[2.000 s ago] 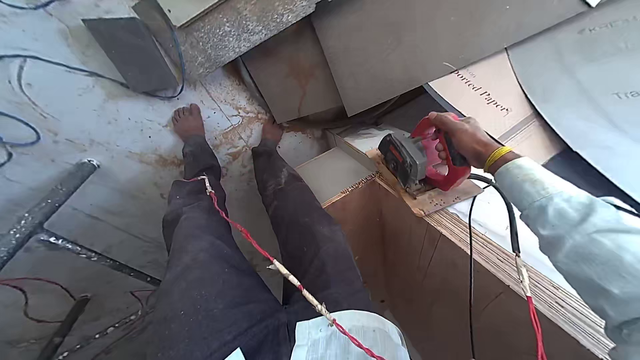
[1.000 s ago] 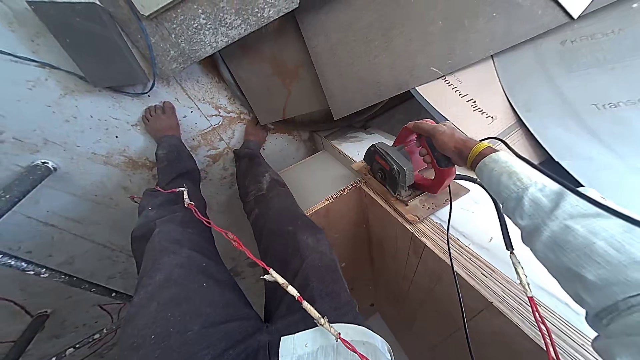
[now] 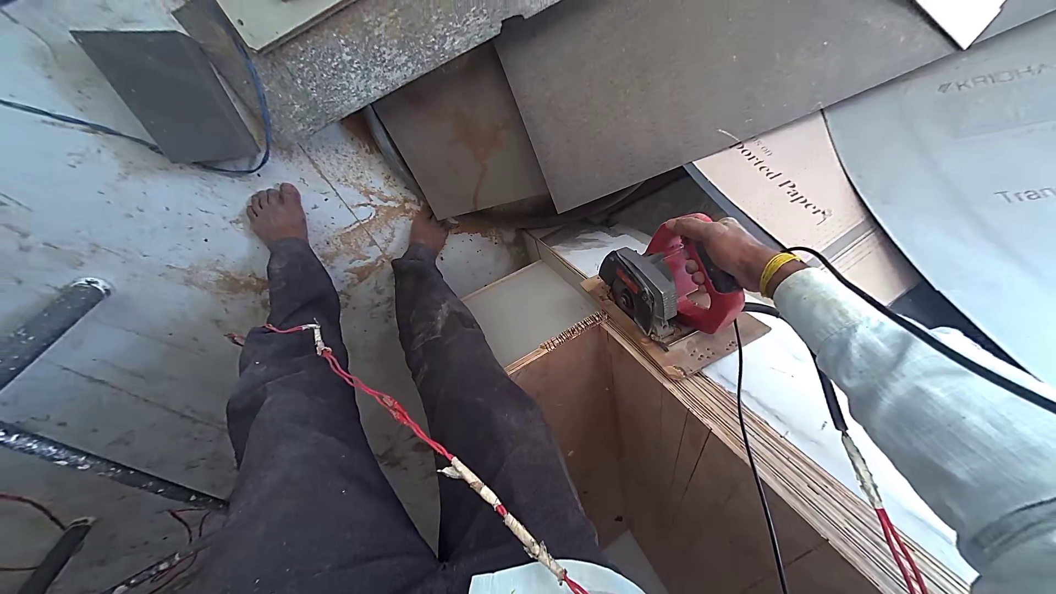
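My right hand (image 3: 730,247), with a yellow band at the wrist, grips the red rear handle of a corded circular saw (image 3: 660,289). The saw's base plate (image 3: 718,342) rests on top of the layered plywood edge of an open box (image 3: 594,412). Notches run along the edge of a plywood divider (image 3: 573,330) just left of the saw. A black cord hangs from the saw, and red wires (image 3: 895,536) with taped joints lie under my right forearm. Another twisted red wire (image 3: 412,425) crosses over my legs. My left hand is out of view.
Large grey laminate sheets (image 3: 709,74) and a printed cardboard sheet (image 3: 771,181) lie beyond the saw. A speckled slab (image 3: 371,62) stands above my bare feet. Sawdust is scattered on the floor (image 3: 165,223). Metal tubes (image 3: 49,330) and a dark block (image 3: 165,95) are at left.
The view has shifted somewhat since the earliest frame. My right hand stays on the saw, which remains on the box edge. A black cord now lies across my right wrist and sleeve.
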